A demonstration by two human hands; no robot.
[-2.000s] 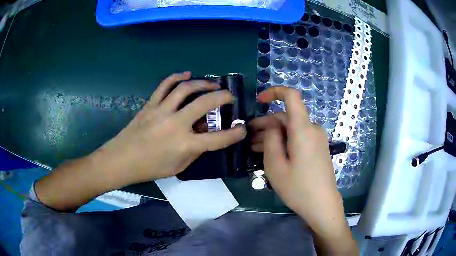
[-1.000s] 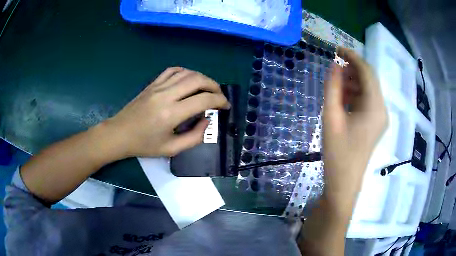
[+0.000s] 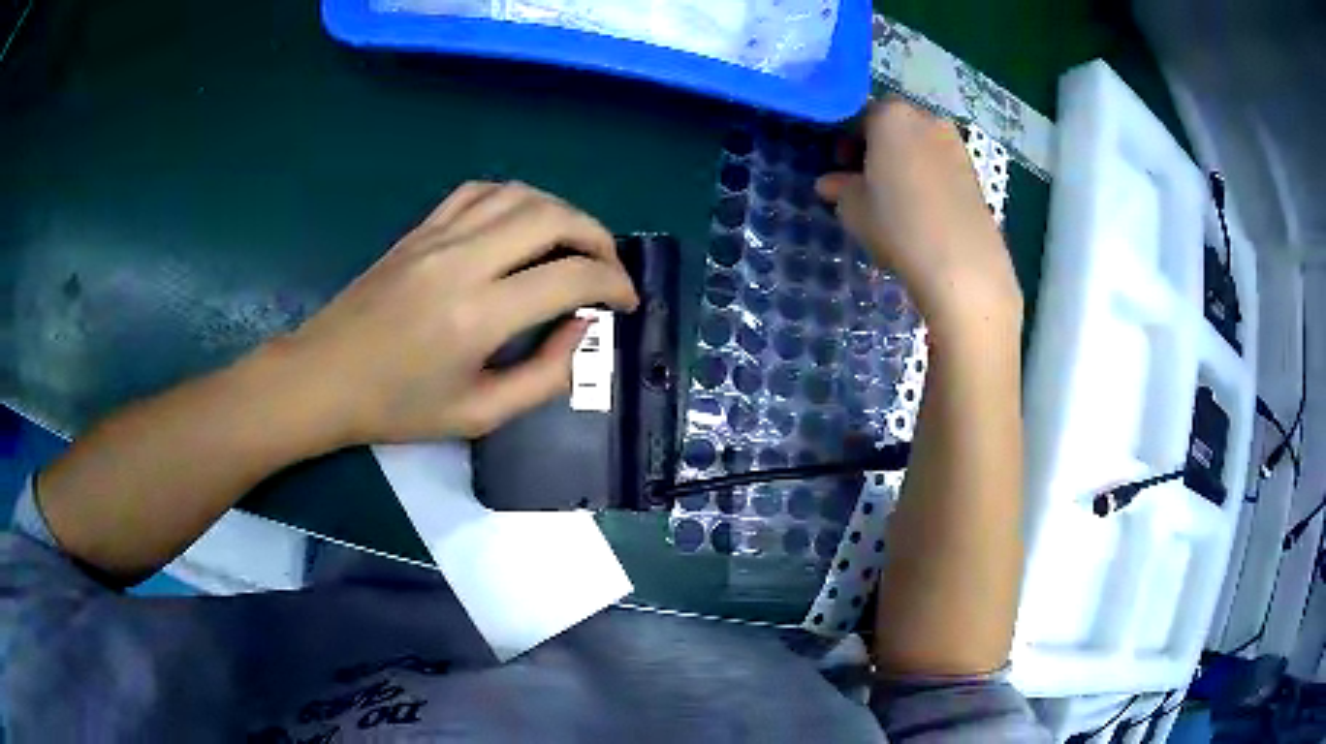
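My left hand lies on the black device housing and holds it on the green bench, thumb beside the white barcode label. The housing's black cable runs right across the clear sheet of round black pads. My right hand is over the upper part of this sheet, fingers bent down at the dark pads. Its fingertips are partly hidden, so whether it holds a pad is unclear. The perforated white strip lies along the sheet's right side, partly under my right forearm.
A blue basket with clear bags stands at the top. A white foam tray at the right holds corded black devices. A plain white sheet sticks out below the housing at the bench's front edge.
My right hand has moved from the perforated strip at the upper right to the upper part of the pad sheet. My left hand stays on the housing.
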